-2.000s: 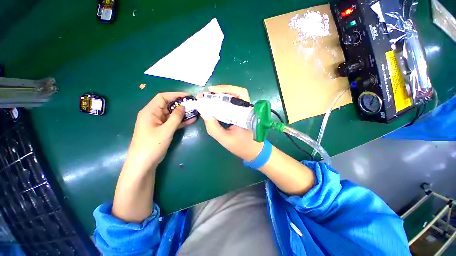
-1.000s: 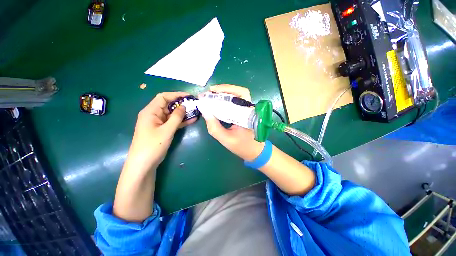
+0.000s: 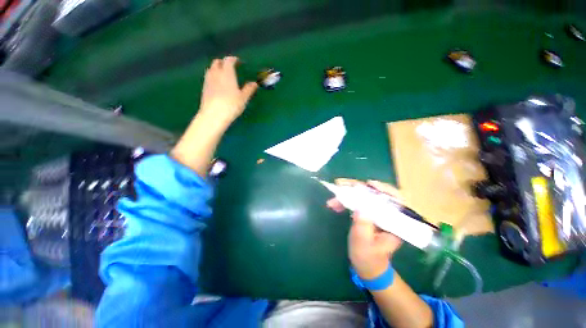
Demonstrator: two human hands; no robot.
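My right hand (image 3: 371, 240) is closed around the white dispensing syringe (image 3: 392, 214). The syringe's thin tip points up and left toward the white paper (image 3: 311, 144), and its green cap (image 3: 443, 240) is at the rear. My left hand (image 3: 225, 90) is stretched out over the back left of the bench, fingers apart, holding nothing. Its thumb is close beside a small electronic unit (image 3: 270, 78); whether they touch is unclear. Another unit (image 3: 335, 79) lies to the right of it. The picture is blurred.
The glue controller (image 3: 523, 179) stands at the right beside the cardboard (image 3: 437, 176). More units lie at the back right (image 3: 461, 60). One unit (image 3: 218, 168) is by my left forearm. A grey rail (image 3: 83, 109) and black tray (image 3: 99, 205) are at left.
My left hand has left the unit and syringe tip and reached forward and left, now empty. The unit it held is gone from between my hands. The view has turned, showing more units at the back.
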